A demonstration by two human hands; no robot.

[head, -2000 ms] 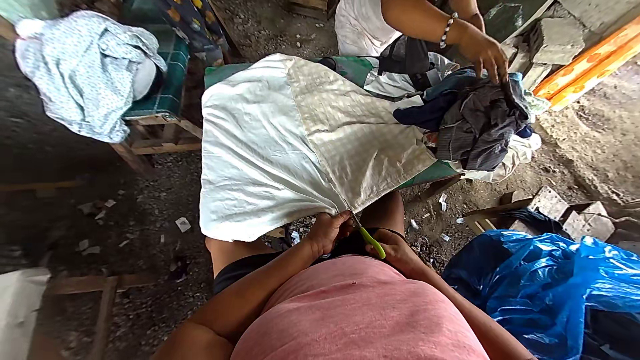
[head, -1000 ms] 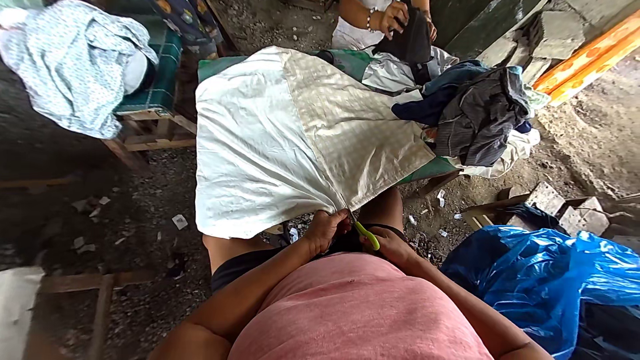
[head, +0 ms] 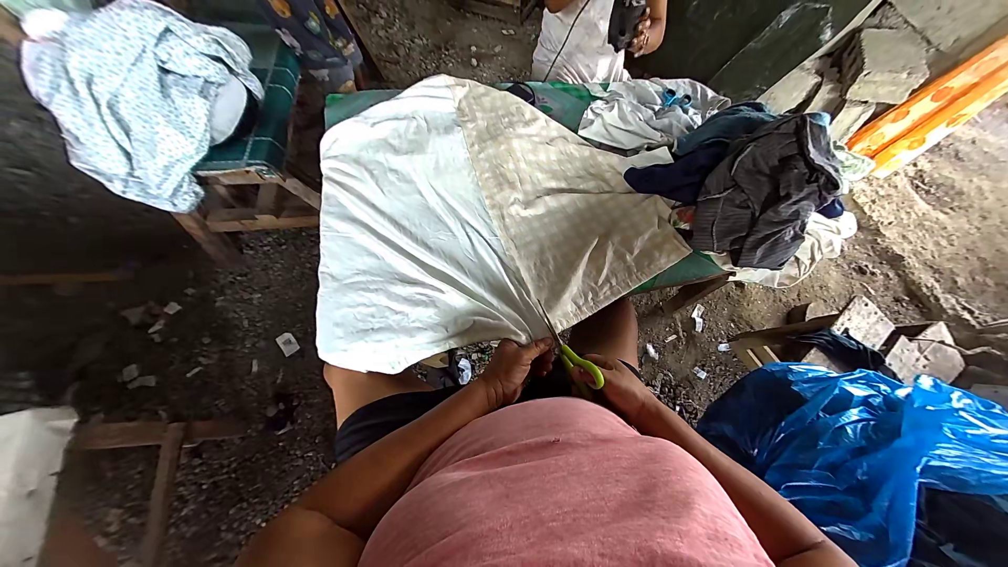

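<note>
A large cloth, white on the left part and beige checked on the right part, lies spread over a green-covered table and hangs toward my lap. My left hand pinches its near edge beside the seam. In my right hand are scissors with lime-green handles. Their blades sit at the cloth by the seam, close to my left fingertips. How far the blades are apart cannot be told. A heap of dark garments rests at the table's right end, with blue-handled scissors on pale cloth behind it.
Across the table is another person in white, a dark item in one hand. Patterned pale cloth covers part of a bench at left. A blue plastic bag lies at right, near wood and concrete blocks. Scraps dot the ground.
The other person's hand, over the dark garments two seconds ago, is now farther back, with a dark item in it. My hands stay close together at the cloth's near edge.
</note>
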